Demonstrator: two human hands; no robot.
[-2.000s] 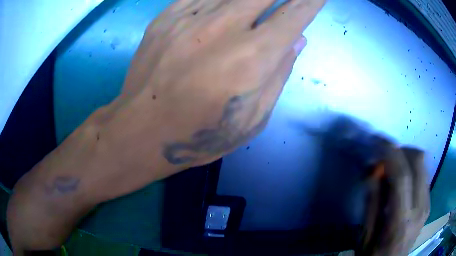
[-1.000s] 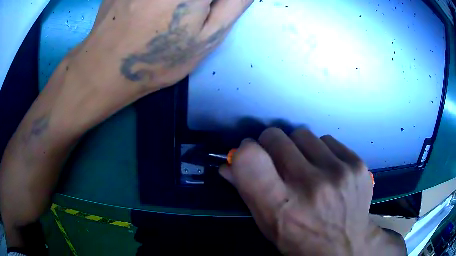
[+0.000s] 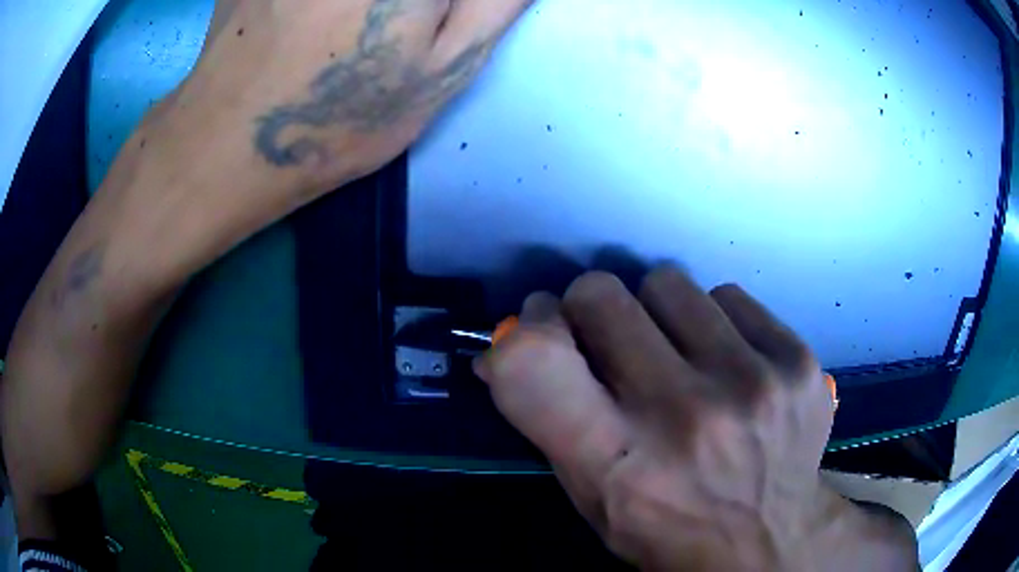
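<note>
My right hand (image 3: 659,402) is closed around a utility knife (image 3: 506,332). Its orange tip and thin silver blade show past my thumb, and an orange end shows at the far side of the fist. The blade points left at a silver corner bracket (image 3: 422,363) with holes, in the black corner of the framed panel (image 3: 626,145). I cannot tell if the blade touches it. My left hand (image 3: 447,56) lies over the panel's left edge at the top. Its fingers are cut off by the picture's edge, so its grip is hidden.
A second silver plate (image 3: 963,335) sits at the panel's right corner. The panel lies on a green bench top (image 3: 246,369). Yellow-and-black tape (image 3: 224,484) marks the floor below. A brown cardboard box (image 3: 983,441) with white sheets (image 3: 972,508) stands at the lower right. A white sheet is at the upper left.
My right hand came from the right side to the corner bracket with the knife. In the last second it has shifted slightly left and up. My left hand has moved up and left since the first frame.
</note>
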